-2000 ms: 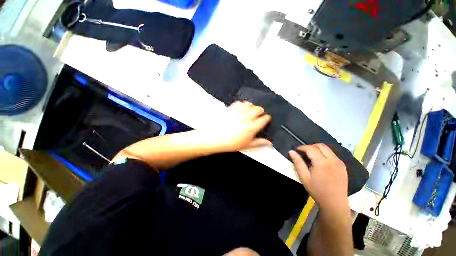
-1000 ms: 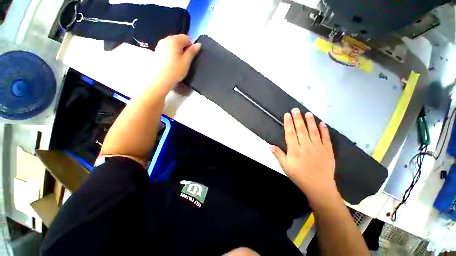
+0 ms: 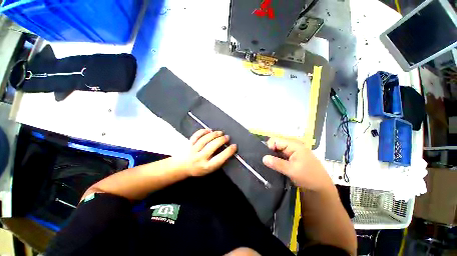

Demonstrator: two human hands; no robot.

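A long black fabric piece (image 3: 173, 94) lies slantwise across the table's front edge, its lower right end over the edge. A thin silver trim line (image 3: 253, 171) runs down its middle, partly hidden by my left hand. My left hand (image 3: 209, 151) lies on top of the fabric, fingers over the silver line. My right hand (image 3: 284, 157) pinches the fabric's right edge between thumb and fingers. A finished black piece (image 3: 107, 72) with a silver line and large ring lies at the left. The sewing machine head (image 3: 260, 25) stands beyond the fabric.
A yellow-taped template (image 3: 315, 107) lies under the machine. Green-handled snips (image 3: 338, 103) and blue parts boxes (image 3: 384, 95) are at the right, with a tablet screen (image 3: 423, 32) behind. A large blue bin (image 3: 75, 19) is at the upper left. A white basket (image 3: 378, 207) is below right.
The view has swung to the right. My left hand has moved from the fabric's upper left end to its middle. My right hand has gone from lying flat to pinching the edge.
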